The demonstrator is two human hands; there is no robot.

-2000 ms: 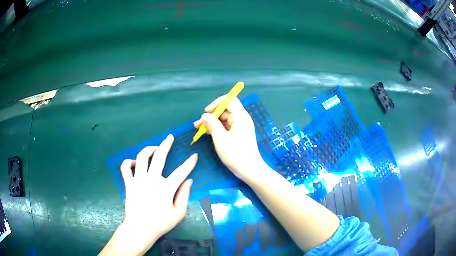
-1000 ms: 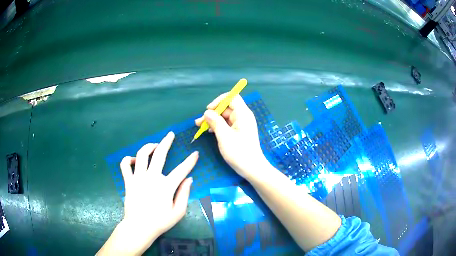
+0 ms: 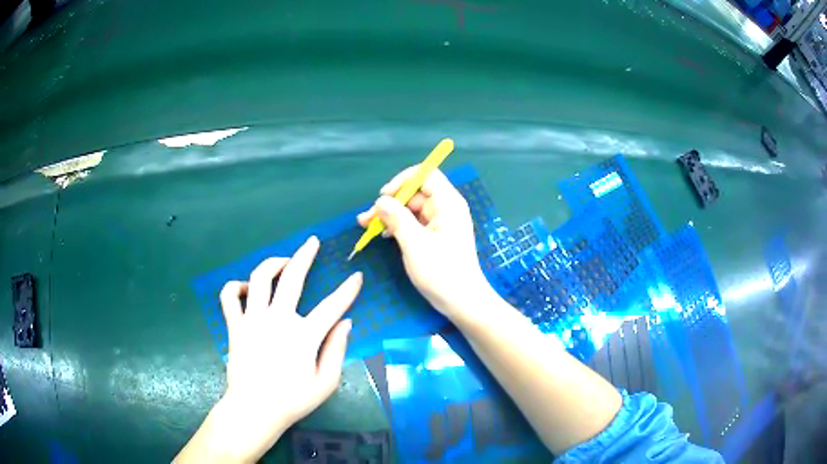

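A large blue film sheet with a grid of small dark pads (image 3: 376, 304) lies in front of me. My left hand (image 3: 281, 340) rests flat on its left part, fingers spread, holding nothing. My right hand (image 3: 431, 236) holds yellow tweezers (image 3: 403, 197) like a pen. Their tip points down at the sheet, just above my left thumb. Whether the tip touches a pad or holds one is too small to tell. A black plastic part (image 3: 340, 446) lies at the bottom edge, partly cut off.
Overlapping pad sheets (image 3: 626, 222) and a film with dark strips (image 3: 626, 353) lie at right. Another blue sheet (image 3: 435, 385) lies below my right wrist. Black parts lie at far left (image 3: 25, 311) and upper right (image 3: 697, 178). The mat has torn patches (image 3: 77, 167).
My hands stay nearly in place, with the right hand and tweezers shifted very slightly right. The small black part at the far upper right has moved further right.
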